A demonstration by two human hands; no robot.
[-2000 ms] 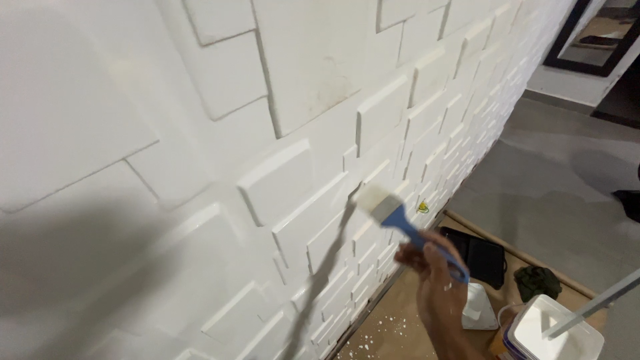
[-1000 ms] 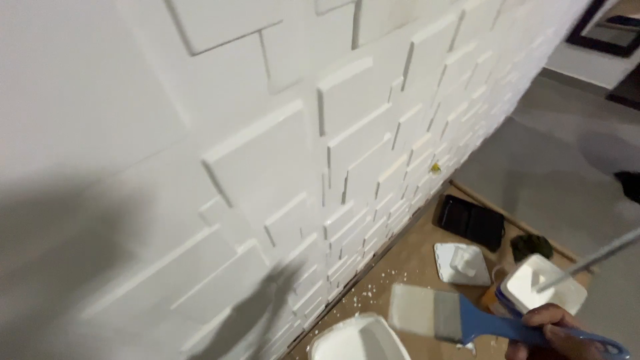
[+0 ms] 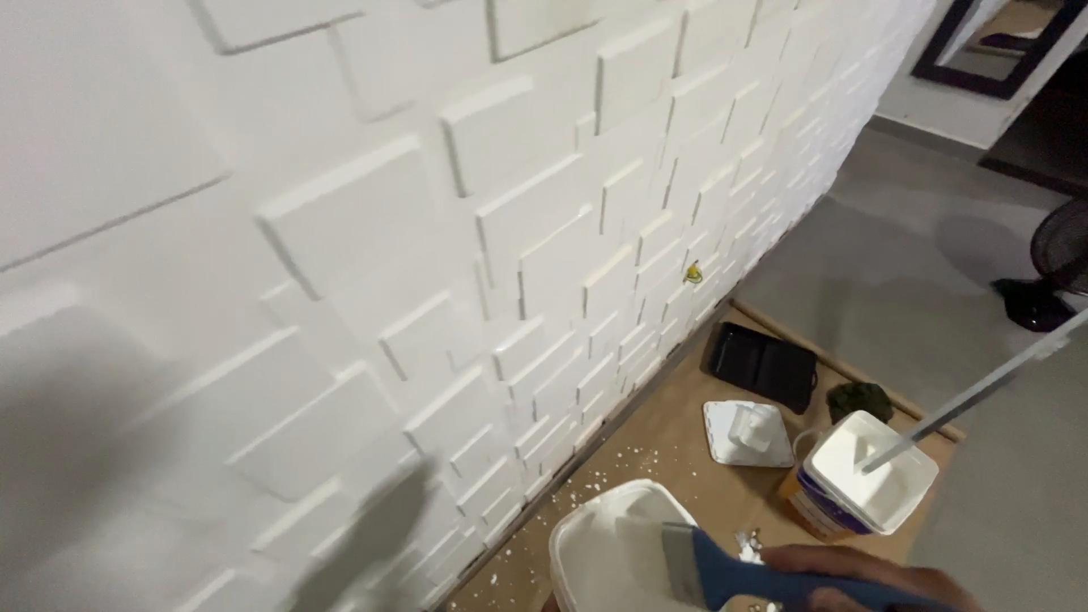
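Observation:
At the bottom right, my right hand (image 3: pixel 867 578) grips the blue handle of a flat paintbrush (image 3: pixel 705 565). The brush points left, its bristles inside a white plastic tub (image 3: pixel 586 544) of white paint. A sliver of skin shows at the tub's lower left edge, probably my left hand (image 3: pixel 551 604); most of it is out of frame, so its grip cannot be made out. Beside them rises the white wall of raised rectangular blocks (image 3: pixel 348 221), with wires (image 3: pixel 693 273) poking out low down.
Brown floor covering (image 3: pixel 671 463), spattered white, bears a black tray (image 3: pixel 762 365), a white lid (image 3: pixel 748 434), a dark bundle (image 3: pixel 859 402) and a square paint bucket (image 3: pixel 901 493) with a pole (image 3: pixel 977 391) standing in it. Farther off are a fan (image 3: pixel 1062 246) and a dark-framed mirror (image 3: pixel 977 42).
My right hand has brought the brush from the wall down to the tub, and the bristles are now inside it. More of the tub shows than one second ago.

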